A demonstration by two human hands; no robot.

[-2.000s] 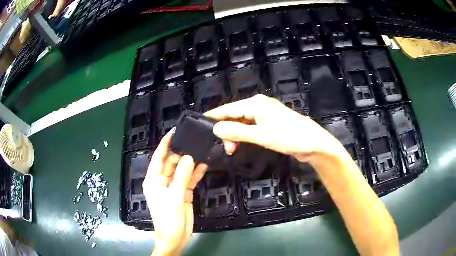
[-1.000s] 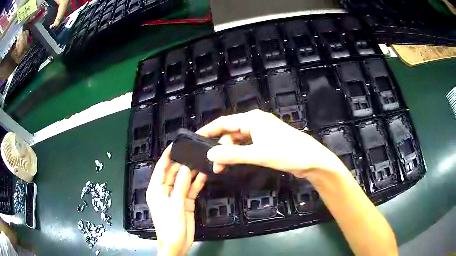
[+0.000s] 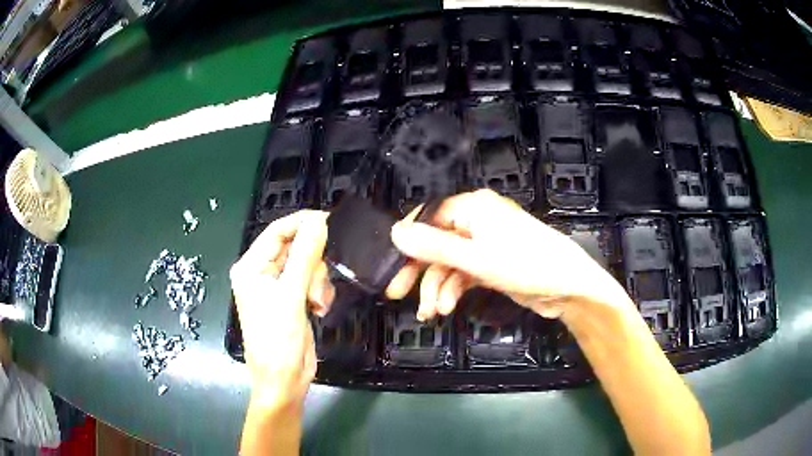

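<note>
A dark phone housing (image 3: 361,240) is held above the near part of the black blister tray (image 3: 499,381). My left hand (image 3: 283,276) grips its left side, thumb and fingers around the edge. My right hand (image 3: 499,245) grips its right end with thumb and fingers; any small part between the fingertips cannot be made out. The tray holds rows of dark housings; one pocket (image 3: 629,165) in the middle row looks plain and dark. The hands hide part of the near rows. Small silvery-black parts (image 3: 182,283) lie scattered left of the tray.
A cream round fan (image 3: 38,194) stands at the left edge, with a dark slab with a pale edge (image 3: 48,287) near it. A tan board (image 3: 782,119) is at the upper right. A pale strip (image 3: 178,131) crosses the green bench. More dark trays lie at the upper right.
The view has shifted, so the tray sits further right and higher. The housing has turned in my hands, and my left hand has moved from under it to its left side.
</note>
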